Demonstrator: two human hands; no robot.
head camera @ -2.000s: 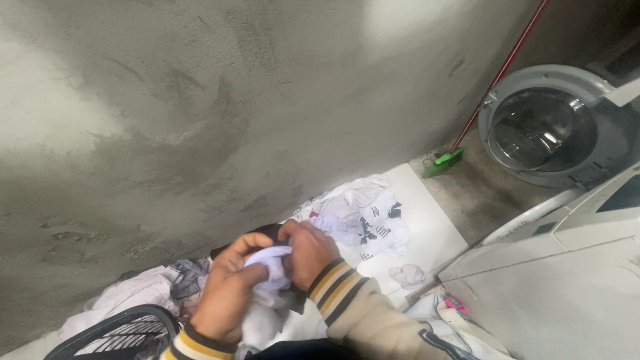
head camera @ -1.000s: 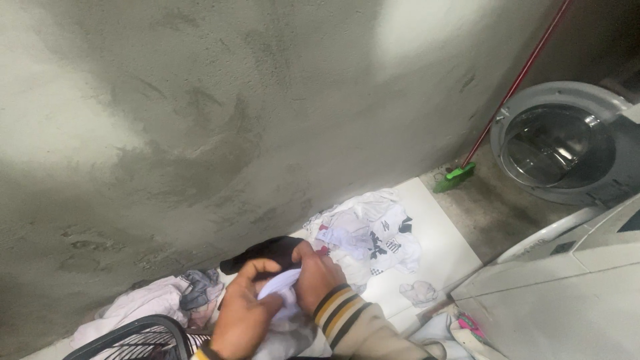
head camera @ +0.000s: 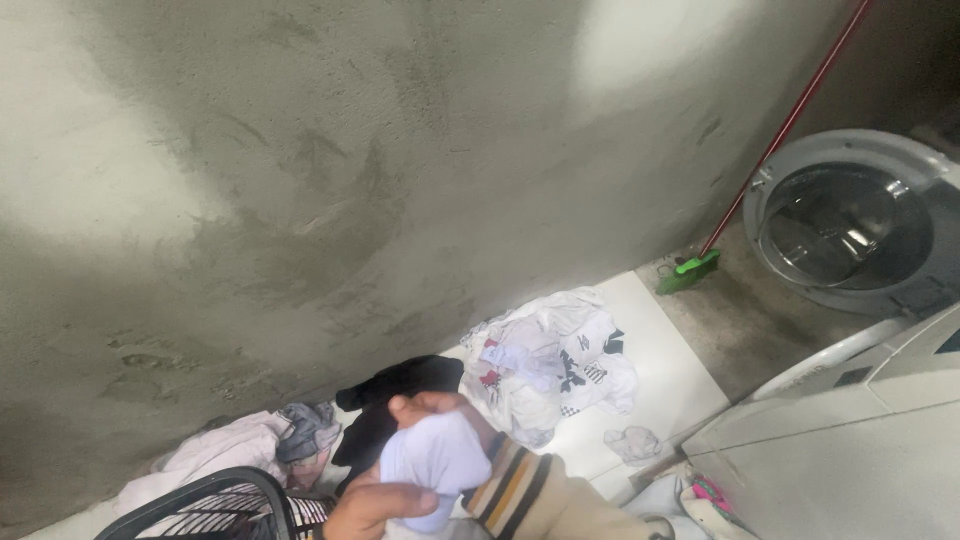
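Note:
A pale lavender-white cloth garment (head camera: 435, 457) is bunched between my two hands at the lower middle of the head view. My left hand (head camera: 379, 502) grips it from the left, thumb across its front. My right hand (head camera: 442, 412) is behind and above it, fingers curled at its upper edge, partly hidden by the cloth. Beyond my hands lie black cloth (head camera: 397, 382) and a pile of white clothes (head camera: 555, 360) with dark and red prints. Pale pink clothing (head camera: 225, 450) and a grey cloth (head camera: 307, 431) lie on the left.
A black plastic basket (head camera: 255, 480) stands at the lower left. Along the back runs a rough grey wall (head camera: 337, 187). A green broom (head camera: 688, 271) with a red handle leans near a round washing-machine door (head camera: 840, 225). A white appliance (head camera: 840, 442) and a small crumpled cloth (head camera: 632, 444) are at right.
The pale garment has been turned and spread so that more of it shows between my hands. The black cloth shows more plainly beyond them than two seconds ago.

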